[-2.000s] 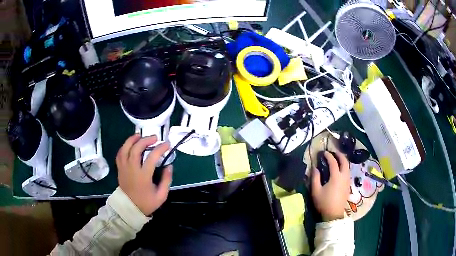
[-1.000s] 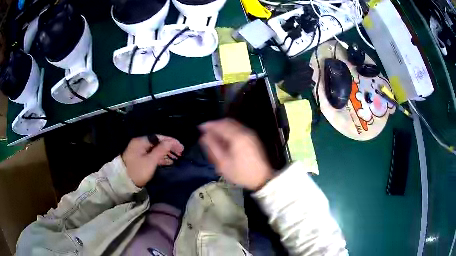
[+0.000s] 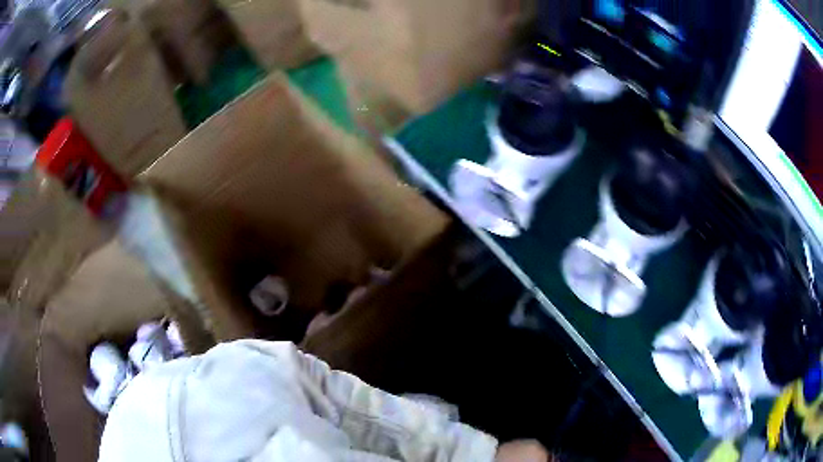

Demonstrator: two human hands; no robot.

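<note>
Several white security cameras with black ball heads stand in a row on the green bench at the right; the farthest camera (image 3: 514, 171), a middle camera (image 3: 627, 230) and the nearer ones, partly overlapping, all look blurred. My left hand (image 3: 523, 451) is at the bottom edge, cut off by it, below the bench edge and apart from the cameras; its fingers are hidden. The pale sleeve crosses the bottom of the view. My right hand is not in view.
A large open carton (image 3: 298, 171) stands left of the bench with blurred pale items inside. Another carton at lower left holds white rounded items (image 3: 135, 356). A red object (image 3: 77, 167) is at far left. A monitor (image 3: 767, 81) is at upper right.
The view has swung left to the cartons, and the cameras now show at the right. My right hand, the mouse and its pad have left the view. My left hand is now mostly cut off.
</note>
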